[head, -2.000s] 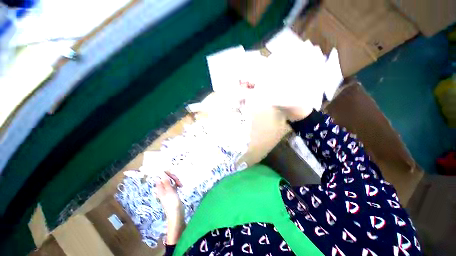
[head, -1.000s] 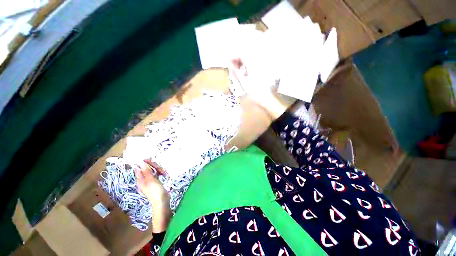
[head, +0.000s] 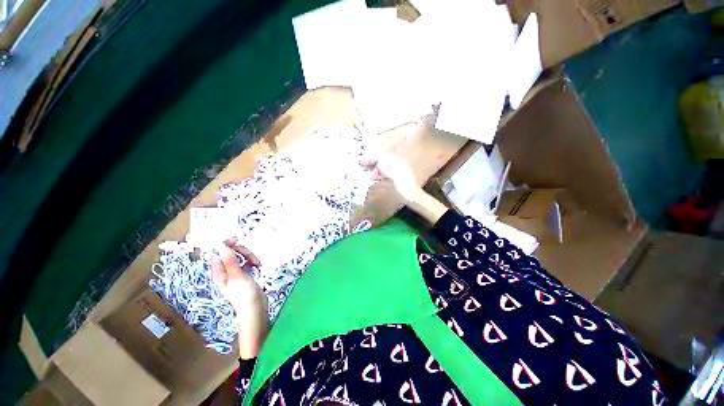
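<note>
A large heap of thin white cords (head: 194, 289) lies before my green apron. My left hand (head: 236, 277) is at the heap's near left part, fingers curled beside a small white card (head: 208, 222); glare hides whether it grips anything. My right hand (head: 398, 181) is at the heap's right edge, fingers pointing left; its fingertips merge with the bright white and a hold cannot be made out. Overexposed white sheets (head: 468, 59) lie fanned beyond it, apart from the hand.
A dark green conveyor belt (head: 182, 95) runs beyond the cardboard-covered ledge (head: 317, 105). A deep open carton (head: 568, 151) with white scraps and brown pieces stands at right. A brown carton with a white label (head: 155, 325) is at lower left. Green floor shows at right.
My right hand has moved from the white sheets back toward me, to the cord heap's right edge. My left hand has stayed at the heap. The camera view has shifted.
</note>
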